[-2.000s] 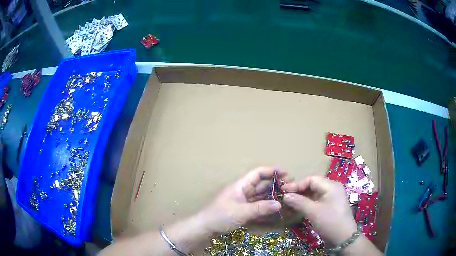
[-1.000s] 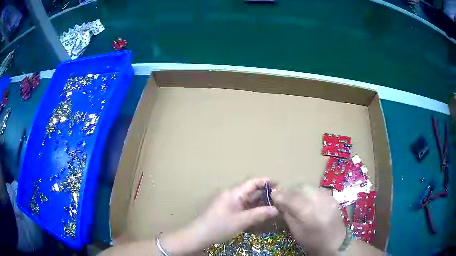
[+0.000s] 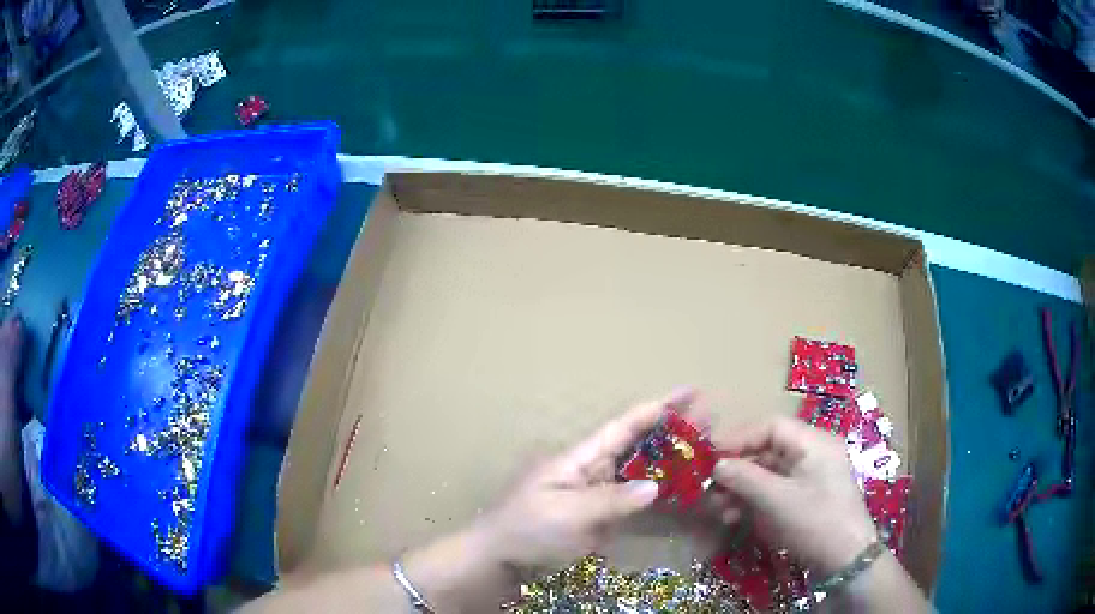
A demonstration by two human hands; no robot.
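A red circuit board (image 3: 675, 459) with dark and gold-coloured parts is held face up over the near middle of the cardboard tray (image 3: 576, 193). My left hand (image 3: 576, 492) grips its left side, thumb on the near edge. My right hand (image 3: 787, 480) is at its right edge, fingertips pinched together; whether they hold a small piece is too blurred to tell. Loose gold and silver contact pieces (image 3: 624, 590) lie heaped below my hands. More red boards (image 3: 824, 366), some with white square parts, lie along the tray's right side, partly hidden by my right hand.
A long blue bin (image 3: 156, 360) with scattered metal pieces stands at left. Red-handled tools (image 3: 1059, 372) and a black block (image 3: 1012, 384) lie at right. The green conveyor (image 3: 540, 90) beyond carries white pieces (image 3: 180, 90) and a small red board (image 3: 251, 110). A thin red stick (image 3: 348, 452) lies in the tray.
The board in my left hand was edge-on and now shows its face. My right hand is back from a blurred spot close against it. The loose things on the conveyor have shifted left.
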